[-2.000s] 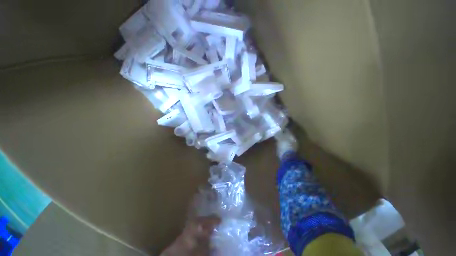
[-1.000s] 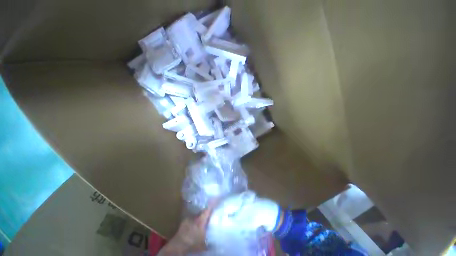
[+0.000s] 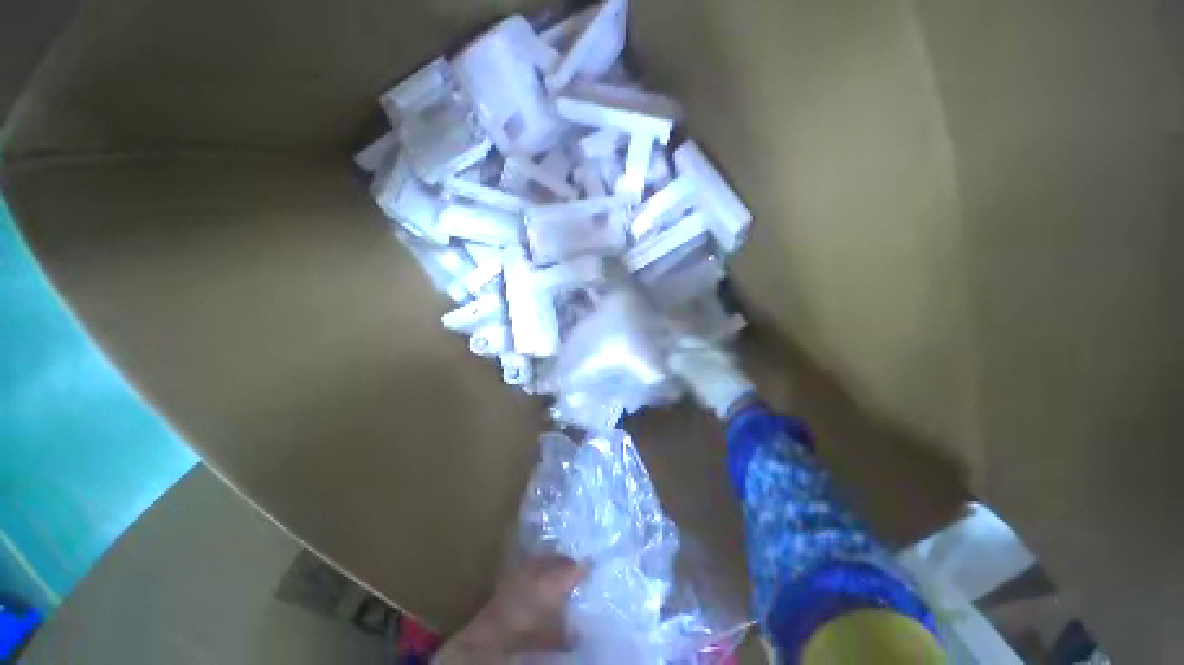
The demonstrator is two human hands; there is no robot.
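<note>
White bagged housings [image 3: 578, 231] lie heaped in the deep brown carton. My left hand [image 3: 526, 604], bare, is low in the view and grips crumpled clear poly bags [image 3: 604, 520]. My right hand [image 3: 708, 374], in a white glove with a blue patterned sleeve, reaches to the near right side of the heap. Its fingertips are blurred beside a white housing in clear film [image 3: 613, 348]; whether they grip it cannot be told.
The carton's tall walls [image 3: 831, 169] surround the heap. A carton flap [image 3: 195, 559] with dark printing is at the lower left, with green floor [image 3: 91, 390] beyond. White and dark items [image 3: 980, 565] show outside the carton at the lower right.
My right hand has moved from beside the bags in my left hand back to the heap. A blurred bagged housing now shows at the heap's near edge. My left hand still holds the bags.
</note>
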